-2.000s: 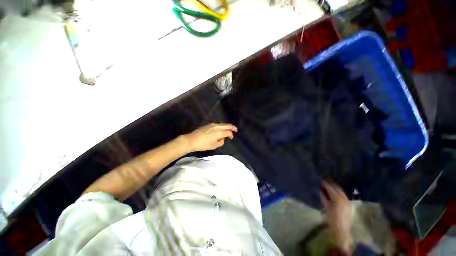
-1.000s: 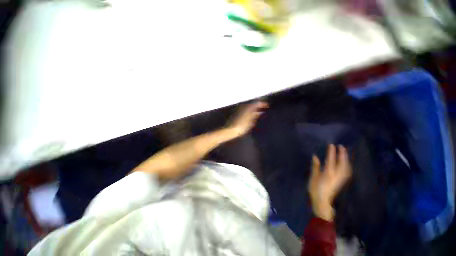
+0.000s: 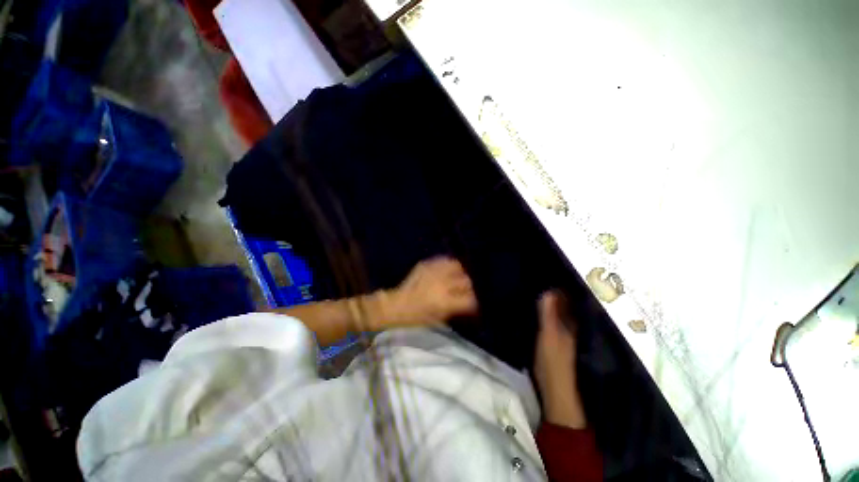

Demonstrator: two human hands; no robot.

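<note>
A large dark cloth pile (image 3: 377, 179) lies beside and under the front edge of the white machine table. It hangs over a blue crate (image 3: 287, 273). My left hand (image 3: 438, 292) is over the near part of the cloth with curled fingers; whether it pinches cloth is too dark to tell. My right hand (image 3: 558, 353), in a dark red sleeve, is just right of it, close to the table edge. Its fingers are partly lost in shadow, and any hold on cloth cannot be made out.
The white machine table (image 3: 678, 169) fills the right side, with worn brown spots along its edge and a dark seam line at lower right. Blue bins (image 3: 132, 155) stand on the floor at left, one near scraps. A pale board (image 3: 278, 56) is at the top.
The view has swung left: the scissors and the right-hand blue crate have left the picture, and the cloth pile and left-side bins have come in. My hands are closer together.
</note>
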